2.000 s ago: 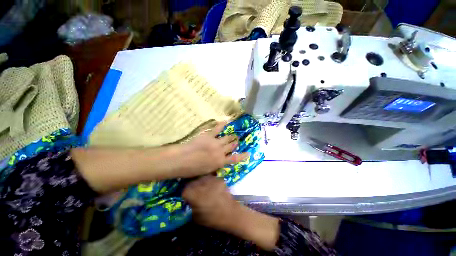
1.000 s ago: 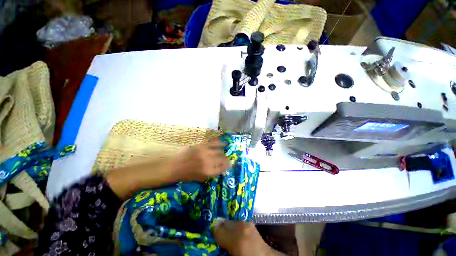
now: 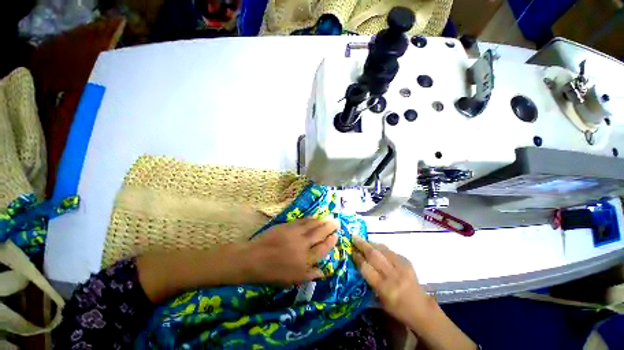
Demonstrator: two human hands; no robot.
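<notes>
The beige woven bag body (image 3: 185, 205) lies on the white table left of the sewing machine head (image 3: 349, 150). The blue lining with yellow-green flowers (image 3: 232, 316) runs from the needle area down over the table's front edge. My left hand (image 3: 294, 249) lies flat on the lining near the bag mouth, fingers towards the needle. My right hand (image 3: 386, 273) rests with its fingertips on the lining's right edge, just below the presser foot area. Whether its fingers pinch the cloth is unclear. The needle is hard to make out.
Red thread snips (image 3: 448, 222) lie on the machine bed under the arm. A small blue item (image 3: 605, 222) is at the table's right end. More beige bags are heaped at left (image 3: 24, 137) and behind the table. A blue strip (image 3: 79, 147) marks the left edge.
My right hand has moved up from the lower lining to beside the needle area. My left hand has flattened over the lining. The bag body has turned from slanted to lying lower along the table.
</notes>
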